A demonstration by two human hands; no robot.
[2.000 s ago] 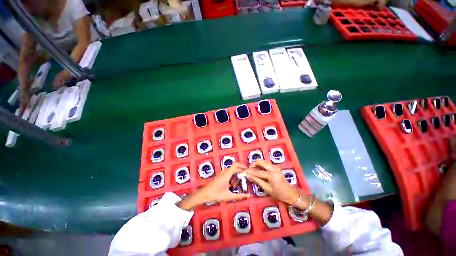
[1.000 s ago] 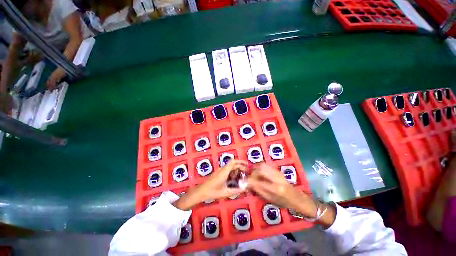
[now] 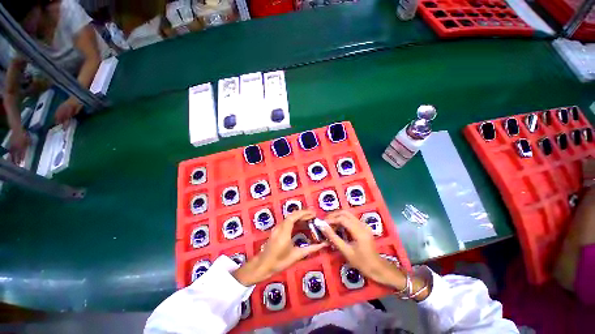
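Note:
My left hand (image 3: 282, 248) and my right hand (image 3: 359, 246) meet over the lower middle of the red parts tray (image 3: 184, 220). My left hand holds a small watch body (image 3: 314, 231), mostly hidden by the fingers. My right fingertips pinch a tiny white scrap (image 3: 321, 224), cloth or film, against it. Silvery watch backs with dark round centres (image 3: 263, 218) lie in most visible pockets. Several dark-screened watch heads (image 3: 308, 139) lie along the tray's far edge. One far-row pocket holds no watch.
A solvent bottle (image 3: 408, 141) stands right of the tray, beside a translucent film sheet (image 3: 458, 187) and film scraps (image 3: 415, 214). White boxes (image 3: 253, 104) lie beyond the tray. A neighbour's red tray (image 3: 505, 189) is at right. A person (image 3: 68, 59) handles boxes at left.
The white boxes beyond the tray have shifted left along the bench. My hands stay over the tray with the watch body; my right fingers have shifted slightly around the white scrap.

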